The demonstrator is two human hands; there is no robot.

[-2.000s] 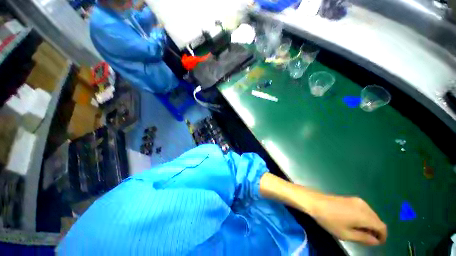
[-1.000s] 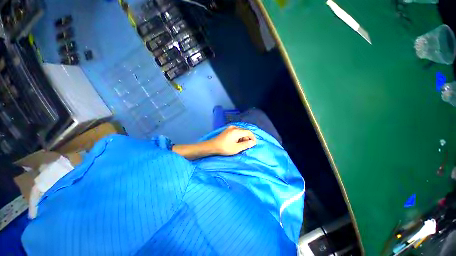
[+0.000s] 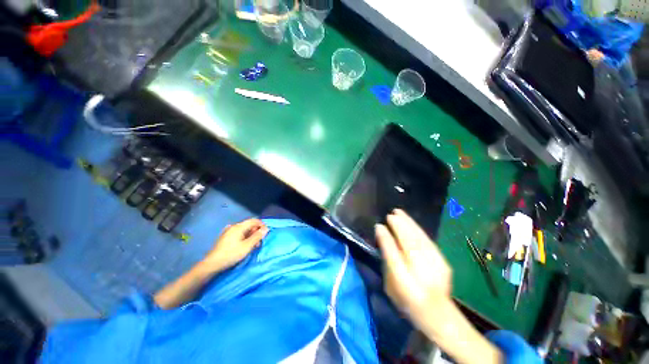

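A black glossy tablet (image 3: 395, 178) with a clear film edge and a small white mark lies on the green bench in front of me. My right hand (image 3: 418, 270) is over its near edge, fingers stretched out and slightly blurred, fingertips at or just above the surface; I cannot tell if they touch. It grips nothing visible. My left hand (image 3: 238, 245) rests on the blue smock over my lap, fingers curled, with nothing seen in it.
A blue triangular pick (image 3: 455, 207) and dark tweezers (image 3: 478, 254) lie right of the tablet. Hand tools surround white tissue (image 3: 519, 231). Clear cups (image 3: 347, 69) and a white pointed strip (image 3: 262, 96) are farther back. Black wrapped panels (image 3: 555, 78) stand on the shelf.
The black tablet now lies on the bench, where bare green mat showed before. My right hand has come into view over it. The view has swung back toward the bench.
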